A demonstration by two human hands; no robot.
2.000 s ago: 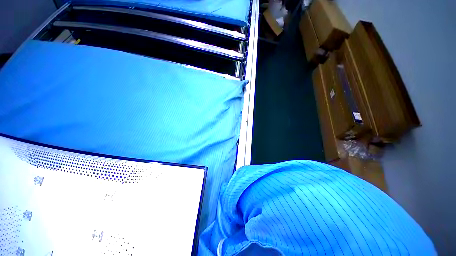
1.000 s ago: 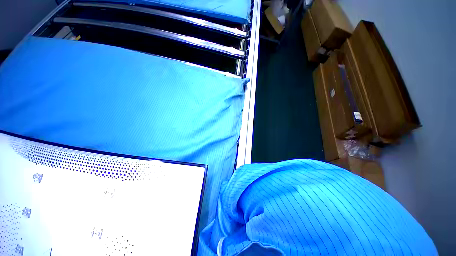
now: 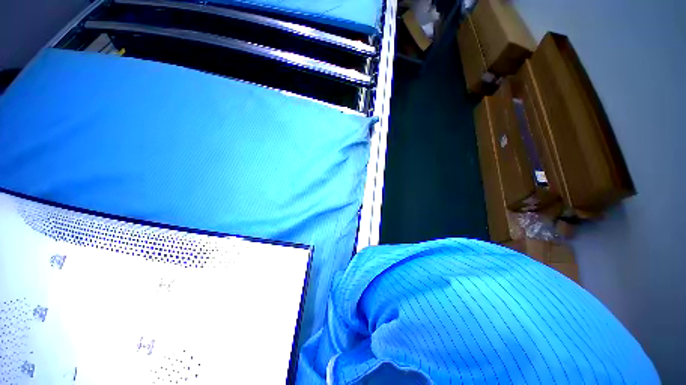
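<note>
A large backlight panel (image 3: 218, 301) lies at the lower left, its white face showing black dot patterns and small grey marks inside a thin black rim. It rests on a blue cloth cover (image 3: 188, 143); its left and near parts run out of the picture. A blue striped sleeve (image 3: 481, 316) of the wearer fills the bottom centre and right, beside the panel's right edge. Neither my left hand nor my right hand is in the picture. Anything they hold is hidden.
Conveyor rollers (image 3: 226, 43) cross the top left. The conveyor side rail (image 3: 379, 165) runs up the middle. Cardboard cartons (image 3: 526, 143) stand along the pale wall (image 3: 639, 90) at the right, with the dark green floor (image 3: 436, 165) between them and the rail.
The panel's far edge sits slightly higher in the picture at the left, and the view has shifted slightly. The sleeve has barely moved.
</note>
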